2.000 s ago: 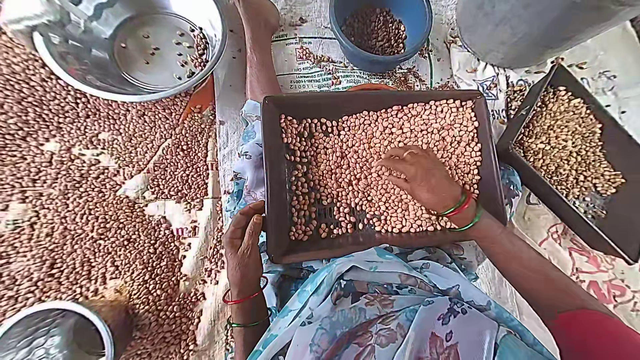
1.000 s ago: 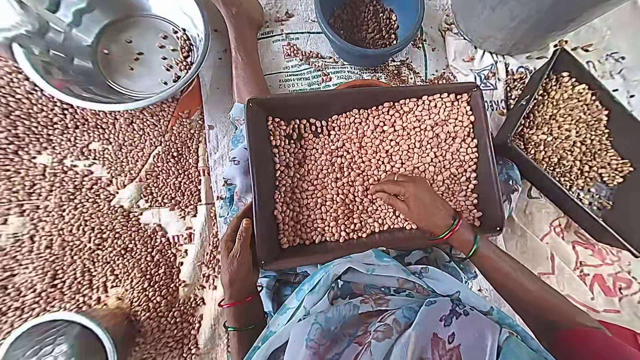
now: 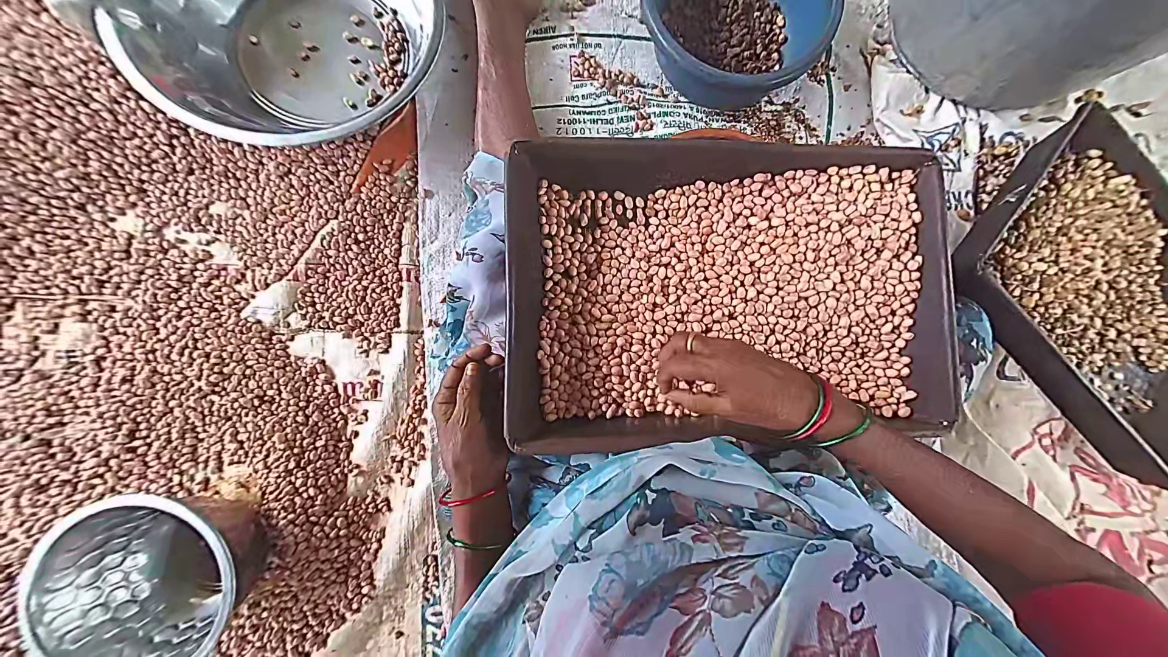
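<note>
A dark rectangular tray [image 3: 938, 301] rests over my lap, its floor almost covered by a layer of pinkish-tan seeds or nuts [image 3: 776, 255]. My right hand [image 3: 730, 379] lies on them near the tray's front wall, fingers curled down; whether anything is between the fingertips is hidden. At the tray's left wall is my left hand [image 3: 470, 420], its fingers raised and slightly apart beside the outer side. Its thumb side touches or nearly touches the wall, and I cannot tell whether it grips it.
Seeds [image 3: 182, 365] cover the sacking at left, around a metal vessel [image 3: 128, 584]. A steel basin [image 3: 274, 132] stands upper left, a blue bowl [image 3: 721, 87] with darker pieces beyond the tray, a grey metal container [image 3: 1022, 55] upper right, and a second dark tray [image 3: 1049, 365] of pale brown pieces at right.
My right hand has moved from the middle of the seeds toward the tray's front wall. The seeds now cover more of the tray's left part, where dark floor showed before.
</note>
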